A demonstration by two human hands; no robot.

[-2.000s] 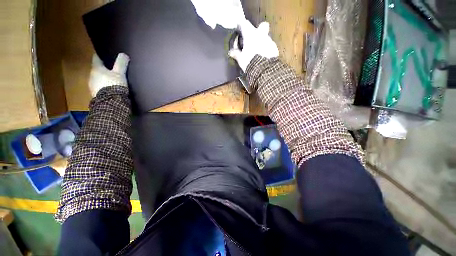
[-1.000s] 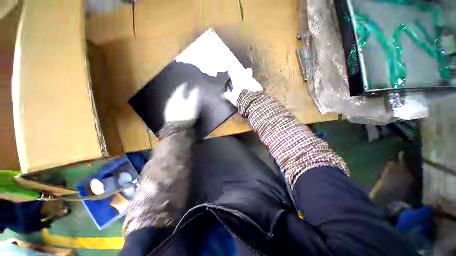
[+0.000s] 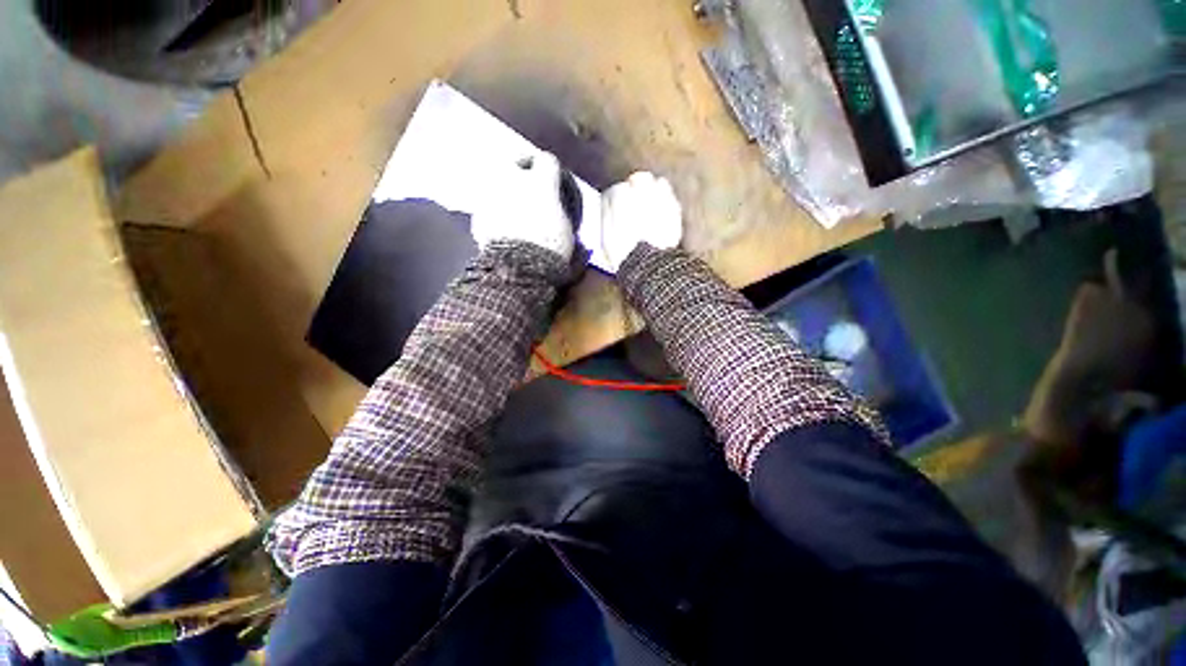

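The flat panel [image 3: 388, 280] lies tilted on the cardboard-covered bench, black at its lower left, with a bright silver-white patch [image 3: 436, 154] at its upper end. My gloved left hand [image 3: 523, 206] is closed over a dark rounded tool [image 3: 570, 202], mostly hidden, on the bright part. My gloved right hand [image 3: 641, 215] is at the panel's right edge with curled fingers, close beside the tool; its fingertips are partly hidden. A red-orange hose [image 3: 605, 383] curves from below my left wrist to under my right sleeve.
An open brown carton [image 3: 111, 377] stands left, with a green-handled tool [image 3: 111, 632] below it. A blue bin [image 3: 897, 358] holding a white round is below the bench edge at right. A framed panel with green strips [image 3: 962, 78] lies on clear plastic [image 3: 813, 143] at upper right.
My left hand has moved from the black area up to the bright patch, onto the dark tool. The panel appears turned more steeply. The red-orange hose now shows. The view has shifted.
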